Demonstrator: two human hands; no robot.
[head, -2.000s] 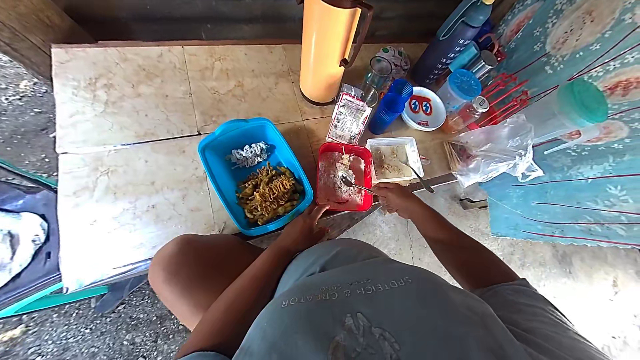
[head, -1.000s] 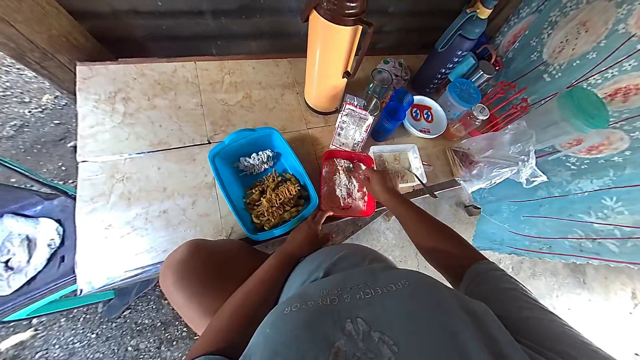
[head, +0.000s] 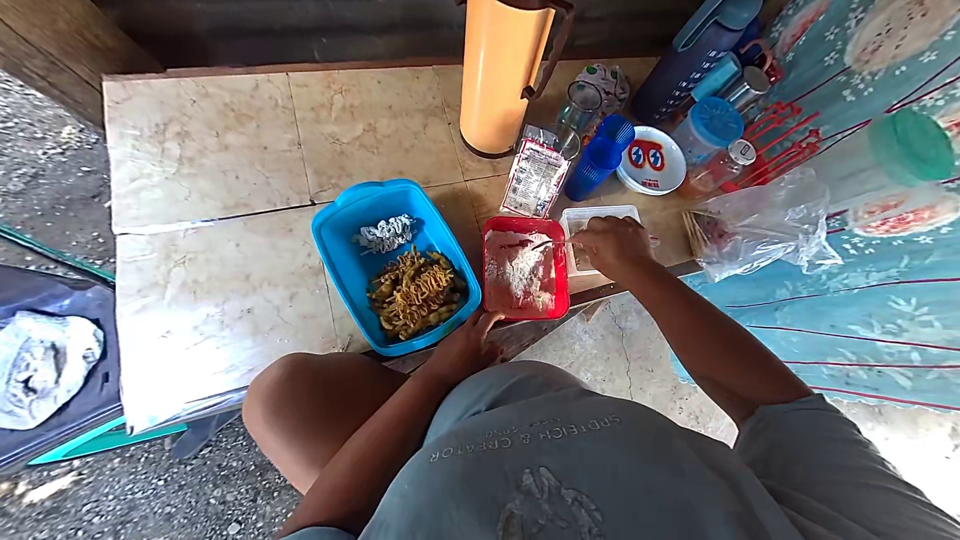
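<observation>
My right hand holds a metal spoon by its handle, with the spoon's end over white powder in a red plastic container. Beneath that hand is a white rectangular container, partly covered by it. My left hand is at the near left corner of the red container, fingers touching its rim. A blue plastic basin to the left holds yellowish-brown curled food pieces and, apart from them, a white-coated clump.
Behind the containers stand an orange thermos, a printed packet, blue plastic cups, a white lid and a dark blue bottle. A clear plastic bag lies at the tiled table's right edge.
My right hand has moved right from over the red container, where it was a second ago, to above the white container. My left hand stays beside the red container.
</observation>
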